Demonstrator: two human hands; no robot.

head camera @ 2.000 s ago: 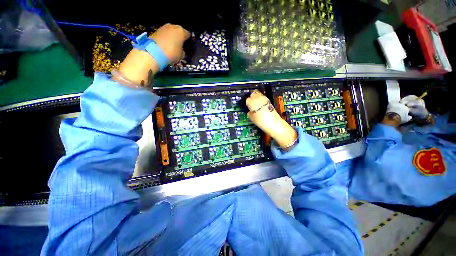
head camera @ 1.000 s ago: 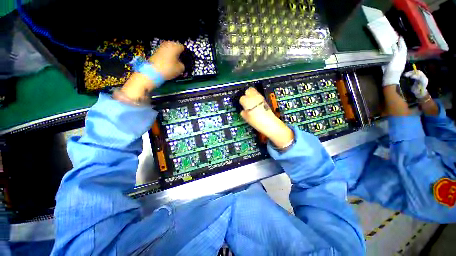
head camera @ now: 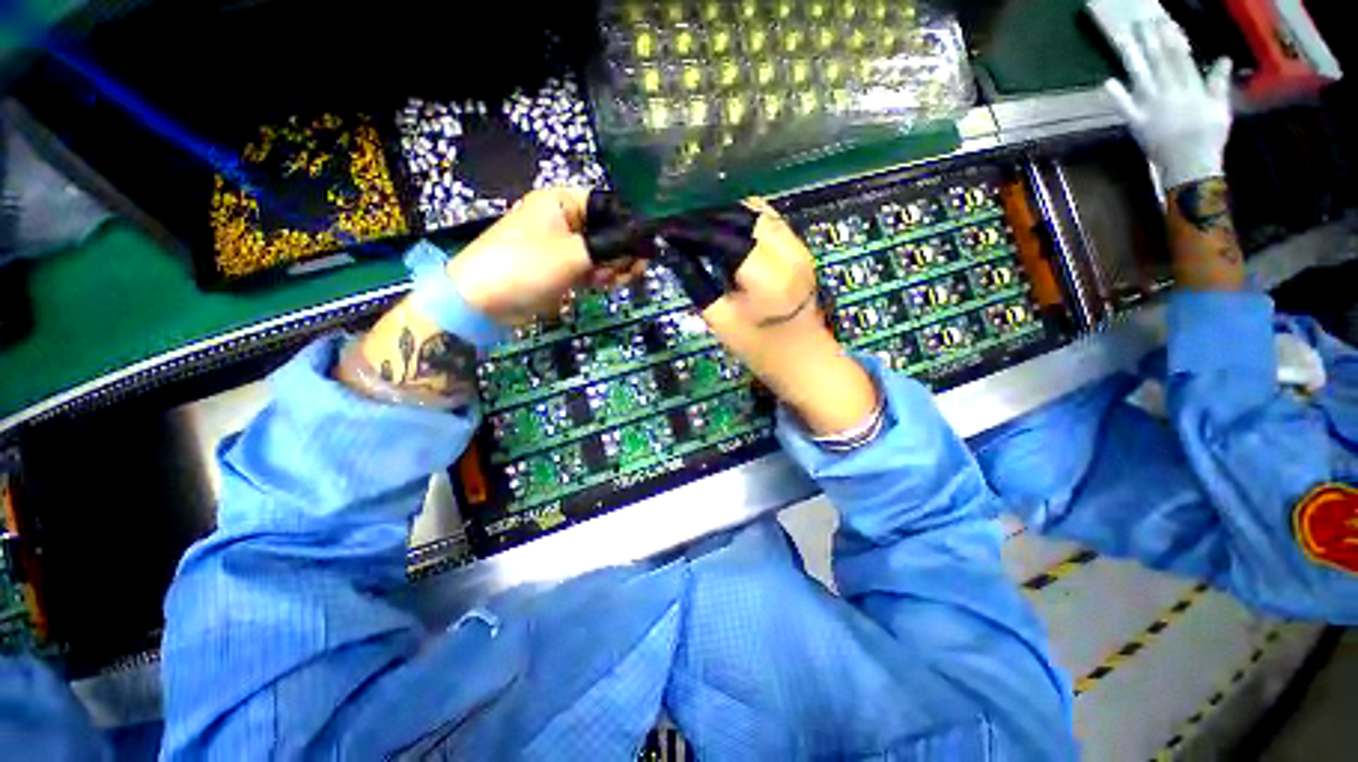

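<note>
My left hand [head camera: 539, 256] and my right hand [head camera: 770, 292] meet at the fingertips above the upper part of the carrier with green circuit boards [head camera: 633, 399]. Both have black coverings on the fingers. A tiny pale spot shows between the fingertips, but whether it is a held part cannot be told. My left wrist wears a light blue strap. Beyond my hands, the black bin [head camera: 316, 267] holds loose white components [head camera: 434, 161] on the right and yellow components [head camera: 280, 223] on the left.
A clear blister tray [head camera: 775, 75] of yellow-topped parts lies behind the carriers. A second board carrier [head camera: 926, 283] is at the right on the conveyor. A neighbouring worker's white-gloved hand [head camera: 1181, 116] reaches over the line near a red object [head camera: 1284, 42]. A blue cord crosses the bin.
My left hand has left the white components and moved down and right. My right hand has moved slightly up from the boards to meet it. The neighbour's gloved hand has spread and moved up.
</note>
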